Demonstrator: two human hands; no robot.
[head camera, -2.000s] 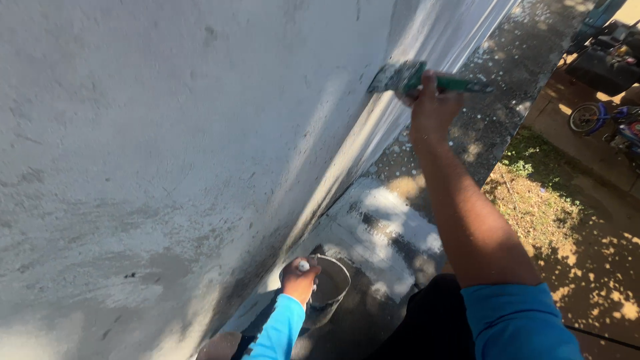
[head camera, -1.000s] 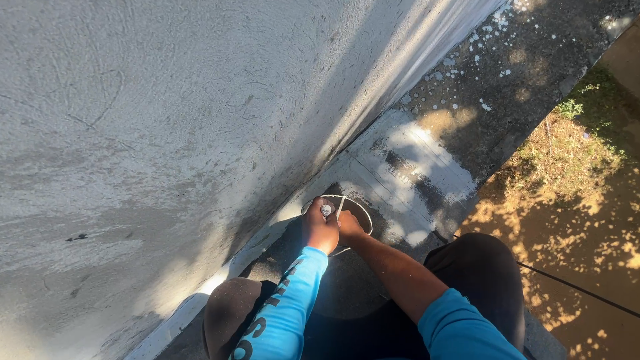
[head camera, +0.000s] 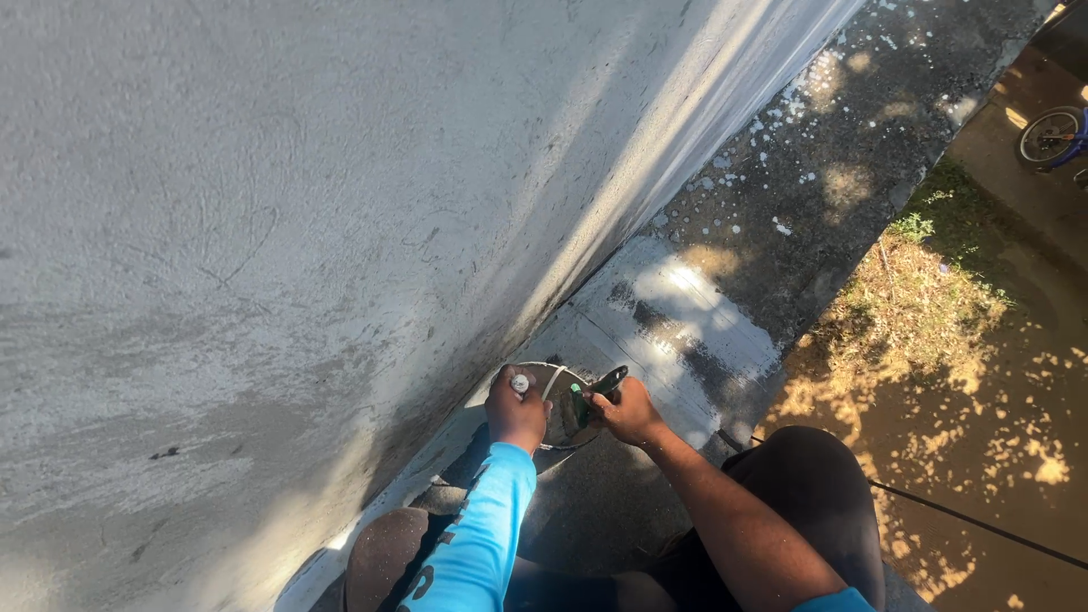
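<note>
My left hand (head camera: 517, 410) is closed around a pale, round-ended grip (head camera: 520, 383) at the left rim of a paint bucket (head camera: 557, 444); whether that is the bucket's handle or a separate tool, I cannot tell. At the bucket's right side my right hand (head camera: 627, 413) grips a paintbrush (head camera: 583, 406) with a green and black handle, its bristles over the bucket's mouth. The bucket stands beside the foot of a rough wall (head camera: 297, 212) coated in uneven white. Much of the bucket is hidden by my hands.
I crouch on a narrow concrete ledge (head camera: 816, 195) with white paint patches and spatters. Its right edge drops to lower ground (head camera: 952, 442) with dry leaves and plants. A dark cable (head camera: 977, 523) crosses there, and a bicycle wheel (head camera: 1050, 138) shows at far right. My knees flank the bucket.
Two seconds ago my right hand held the brush against the wall, up and to the right. One second ago it was down at the bucket, where it now holds the brush over the mouth.
</note>
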